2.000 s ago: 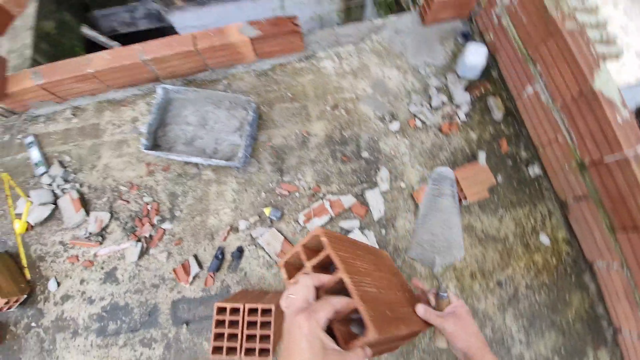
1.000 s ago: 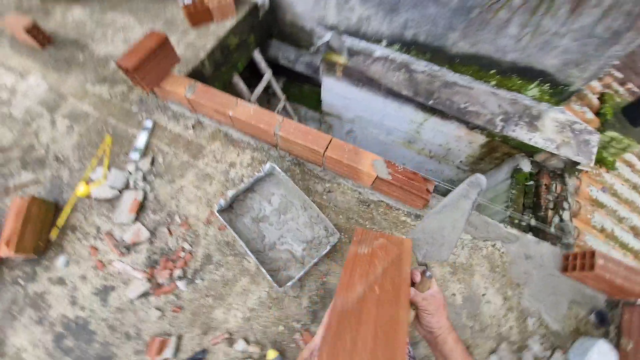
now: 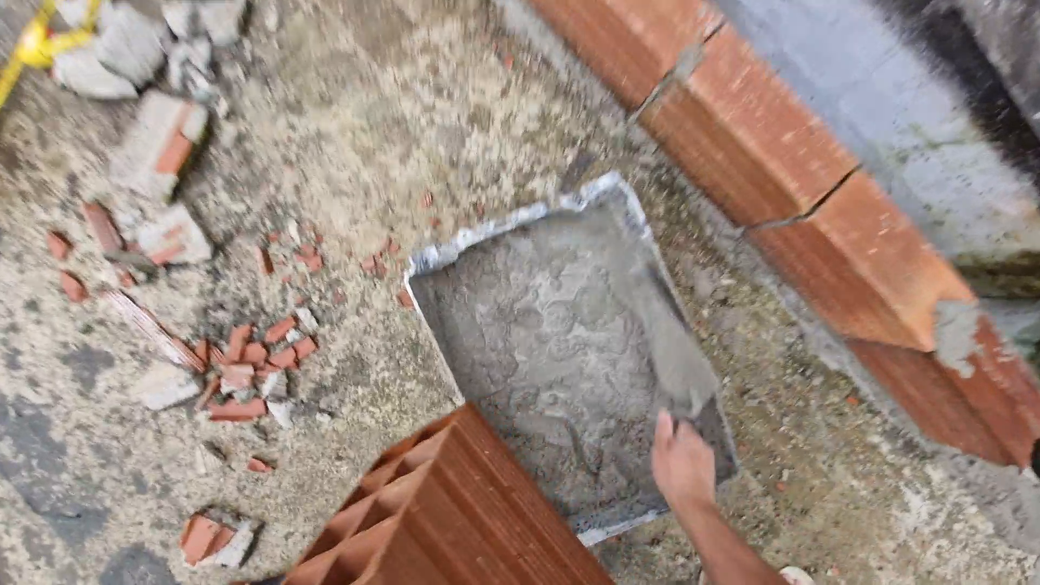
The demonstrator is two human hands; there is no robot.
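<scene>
My right hand (image 3: 685,461) grips a mason's trowel (image 3: 670,341), its blade lying in the wet grey mortar (image 3: 552,325) along the right side of a rectangular mortar tray (image 3: 431,345). The trowel's handle is mostly hidden by my fingers. At the bottom of the view a hollow red clay brick (image 3: 479,504) stands tilted, its open cells to the left, overlapping the tray's lower left edge. My left hand is out of sight, so its hold on this brick cannot be seen.
A low course of clay bricks (image 3: 788,154) runs diagonally at the upper right, with mortar at its base. Brick shards (image 3: 252,357) and broken mortar lumps (image 3: 130,45) lie on the rough concrete floor at left, near a yellow tool (image 3: 36,45) at the corner.
My right hand has brought the trowel down into the mortar tray; one second ago it was beside the raised brick. The view has moved closer to the tray.
</scene>
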